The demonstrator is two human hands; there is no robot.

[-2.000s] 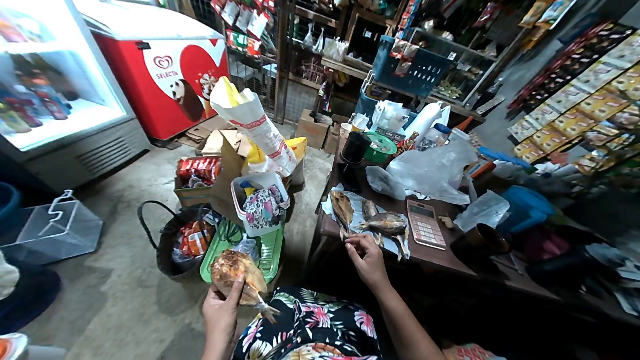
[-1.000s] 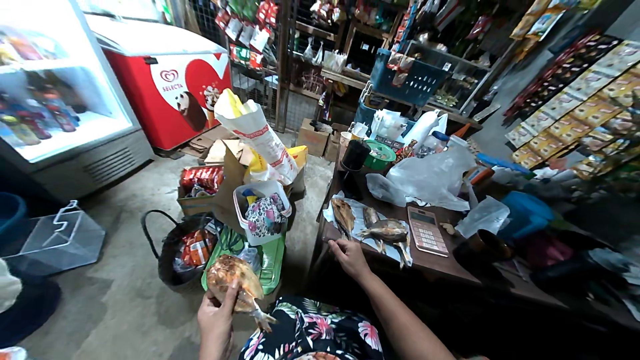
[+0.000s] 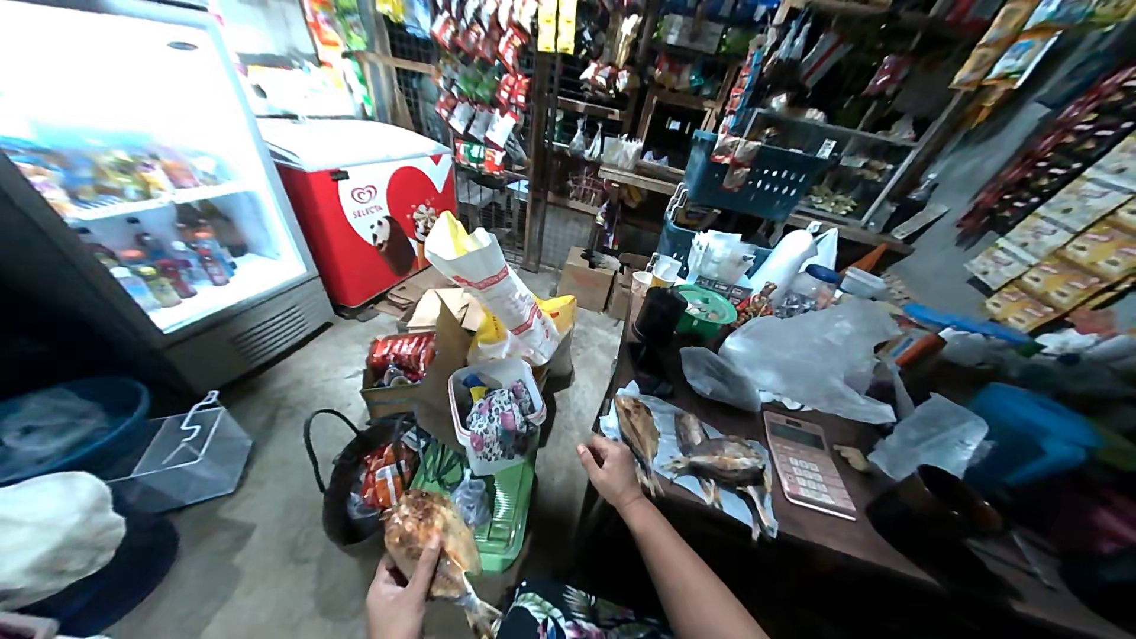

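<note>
My left hand point(image 3: 404, 586) holds a flattened dried fish point(image 3: 435, 537) by its side, thumb on top, with its tail pointing down to the right. At the table's near left edge is my right hand point(image 3: 612, 470), fingers curled, just left of a second dried fish point(image 3: 639, 430); whether it touches anything is unclear. More dried fish point(image 3: 723, 461) lie together on a sheet of paper point(image 3: 661, 410) on the dark table point(image 3: 834, 550). A pink calculator point(image 3: 809, 466) rests right of the paper.
Clear plastic bags point(image 3: 816, 355), a green-lidded tub point(image 3: 706, 306) and a dark cup point(image 3: 932, 501) stand on the table. Below my left side are a black basket point(image 3: 342, 488), a green plastic tray point(image 3: 506, 515) and a white container point(image 3: 497, 368). A red chest freezer point(image 3: 355, 213) is behind.
My right hand has drawn back from the fish on the paper toward the table's left edge. My left hand still holds its fish.
</note>
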